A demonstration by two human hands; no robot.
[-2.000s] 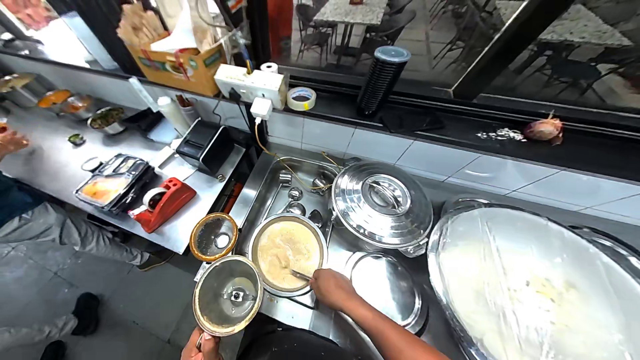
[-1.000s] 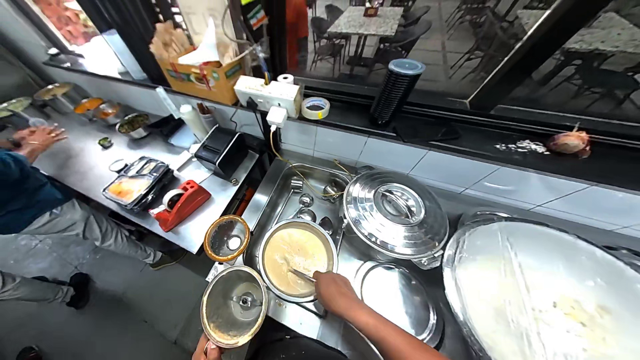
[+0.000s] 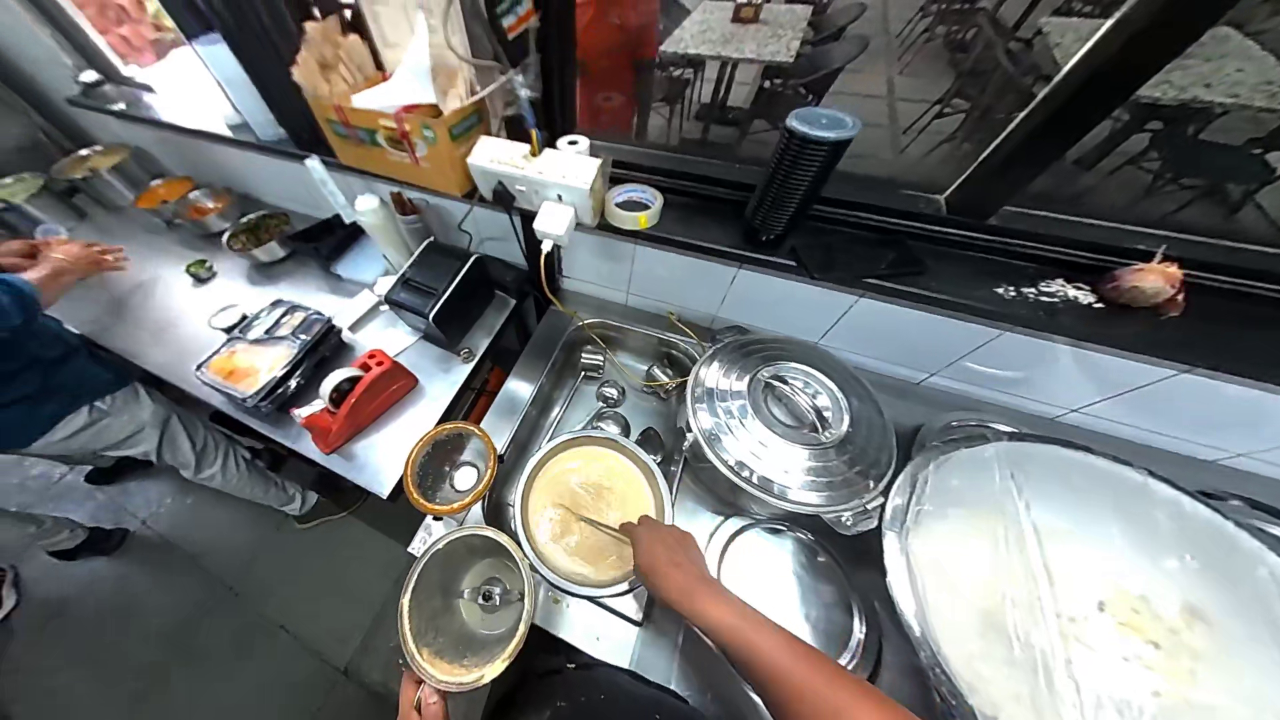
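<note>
My right hand (image 3: 665,555) grips the handle of a metal utensil (image 3: 595,524), its far end sunk in the beige batter-like mixture (image 3: 590,500) of a round steel container (image 3: 520,510). Only part of my left hand (image 3: 422,697) shows at the bottom edge; it holds a steel mixer-grinder jar (image 3: 466,608) by its handle. The jar is tilted toward the camera, with its blade visible and beige residue on the walls. Just beyond the jar sits an orange-rimmed round lid (image 3: 450,468), left of the container.
Ladles (image 3: 610,393) lie in a steel sink basin (image 3: 535,400) behind the container. To the right are a lidded steel pot (image 3: 790,430), a flat steel lid (image 3: 790,585) and a large film-covered vessel (image 3: 1080,580). A red tape dispenser (image 3: 355,400) stands left, where another person (image 3: 60,370) works.
My right hand and the utensil have shifted a little within the mixture. Since the first frame, the other person's hands have come further into view at the left. The view has moved slightly.
</note>
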